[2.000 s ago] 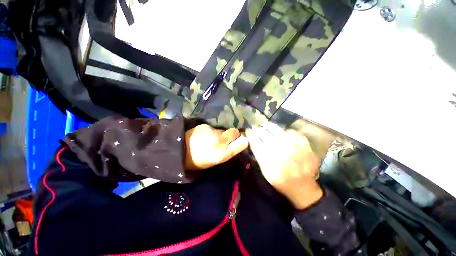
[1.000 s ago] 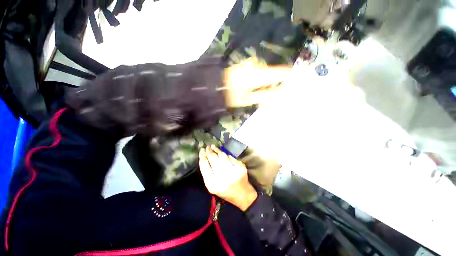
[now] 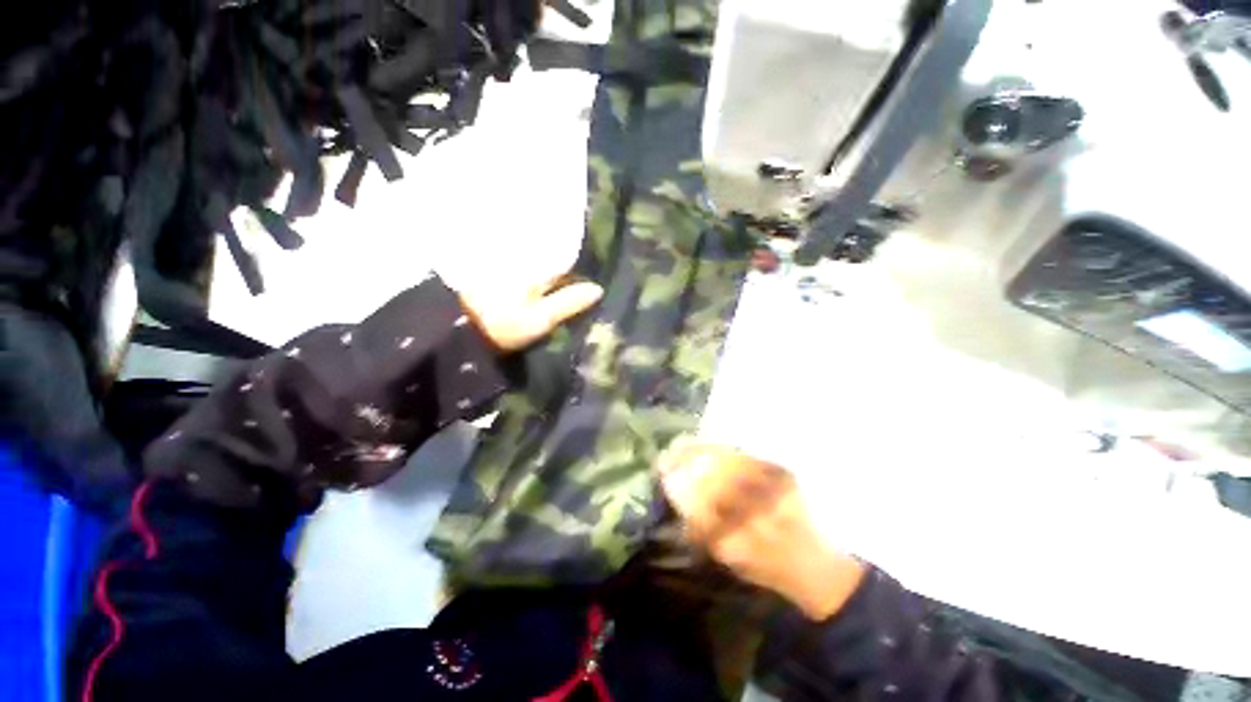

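Note:
A camouflage panel (image 3: 617,398) in green, tan and black lies lengthwise on the white table, its near end at my lap and its far part left of the needle area. My left hand (image 3: 528,310) rests at the panel's left edge, thumb out over the cloth; its fingers are partly hidden. My right hand (image 3: 755,521) is at the panel's near right edge, slightly blurred, with fingertips bent at the cloth edge. The presser foot and needle area (image 3: 785,247) of the sewing machine is just right of the panel.
A heap of short black webbing straps (image 3: 371,82) lies at the far left. Long black fabric strips (image 3: 69,261) hang over the left edge. A blue plastic bin (image 3: 34,576) is at lower left. The black machine control panel (image 3: 1132,302) with a pale display is at right.
The panel now lies straighter along the table beside the needle area. My left hand has moved back left from across the panel; my right hand has moved right to its edge. The view has shifted.

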